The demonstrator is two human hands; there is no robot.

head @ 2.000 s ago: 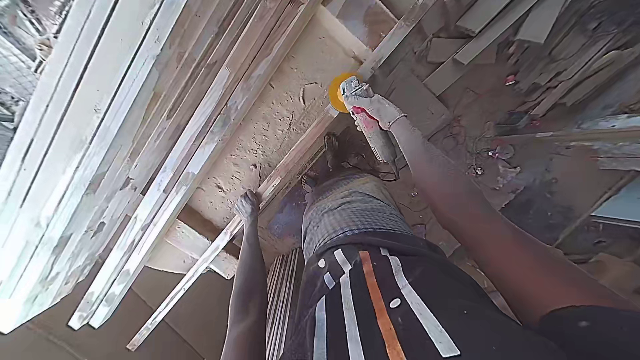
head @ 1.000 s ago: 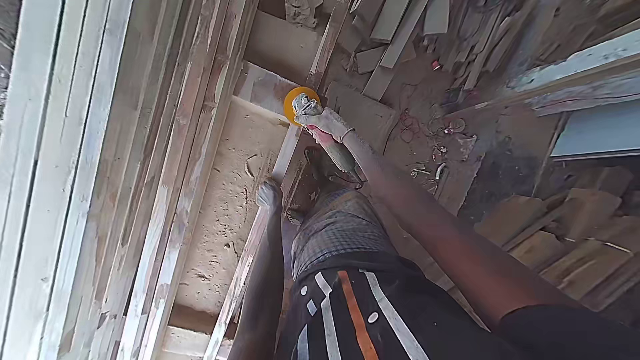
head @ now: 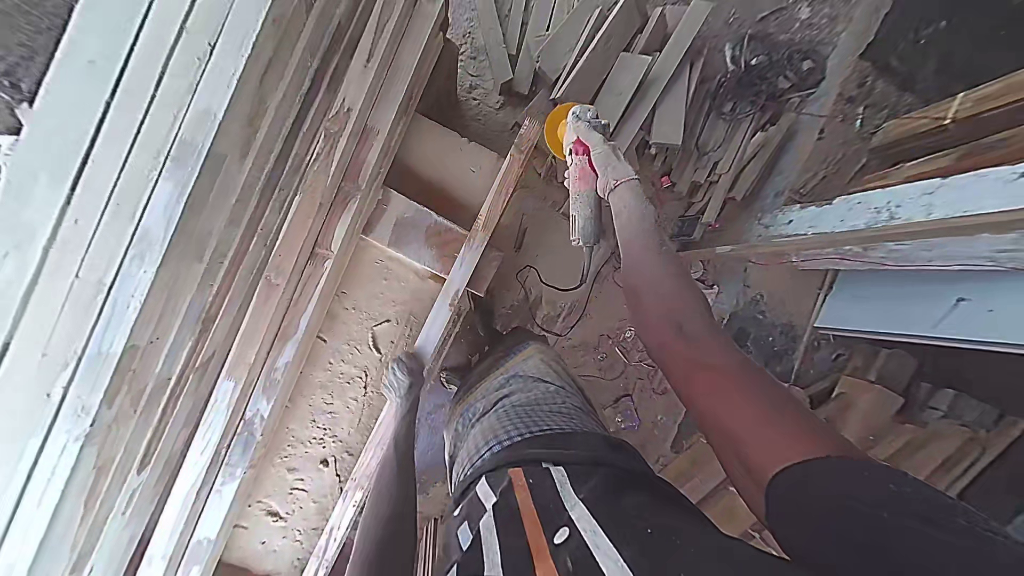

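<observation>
My right hand (head: 606,164), in a pale dusty glove, grips an angle grinder (head: 585,200) by its red and grey body. The grinder's yellow disc (head: 559,130) is just right of the far end of a long narrow wooden batten (head: 472,248), apart from it. A power cord hangs from the tool's rear end. My left hand (head: 403,378) is closed around the batten nearer my body. The batten lies slanted across a short wooden crosspiece (head: 424,236). The left fingers are partly hidden.
Long planks (head: 232,320) lie side by side at the left. Offcuts (head: 624,84) are heaped on the floor beyond the grinder. Coiled cable (head: 772,72) lies at the far right. Painted boards (head: 904,204) and more wood pieces (head: 920,416) are at the right. The black cord (head: 560,288) loops near my legs.
The grinder has moved from on the batten to off its far end, still in my right hand. My left hand stays on the batten. The view has swung markedly.
</observation>
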